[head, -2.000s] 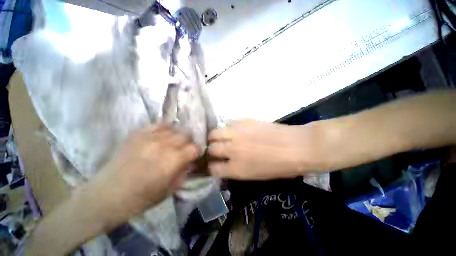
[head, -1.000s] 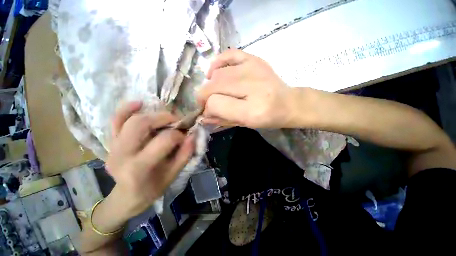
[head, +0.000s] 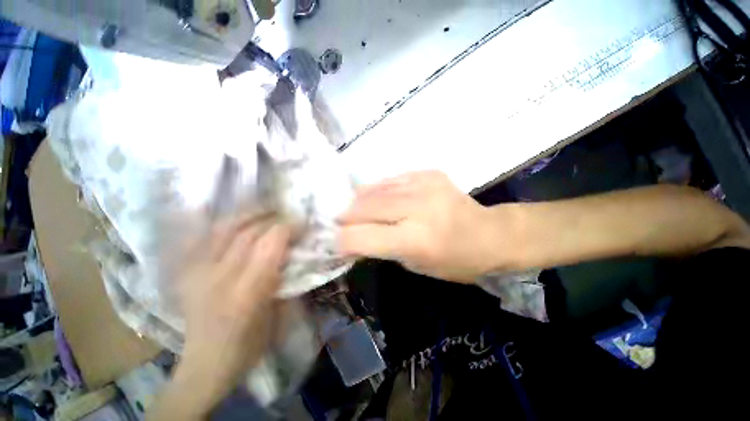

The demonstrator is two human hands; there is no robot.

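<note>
The garment body (head: 140, 164), off-white cloth with grey blotches, lies bunched left of and in front of the needle area, overexposed at the top. My left hand (head: 234, 279) is blurred and lies on the cloth at its near part; its grip is unclear. My right hand (head: 411, 222) pinches the cloth's right edge near the table's front edge, fingertips partly hidden by the cloth. The presser foot area (head: 284, 70) of the sewing machine (head: 164, 25) is at the cloth's far end. A browner cloth piece (head: 522, 294) hangs below my right forearm.
The white table top (head: 460, 107) carries a printed ruler (head: 608, 66). Black-handled shears (head: 715, 37) lie at the far right. A brown board (head: 74, 271) is at the left. A blue container (head: 633, 337) with scraps is at the lower right. A clear plastic plate (head: 356, 352) is below the cloth.
The view has shifted, showing the machine head again. The folded seam between my fingers is now covered by spread cloth. My left hand has opened out flatter over the cloth.
</note>
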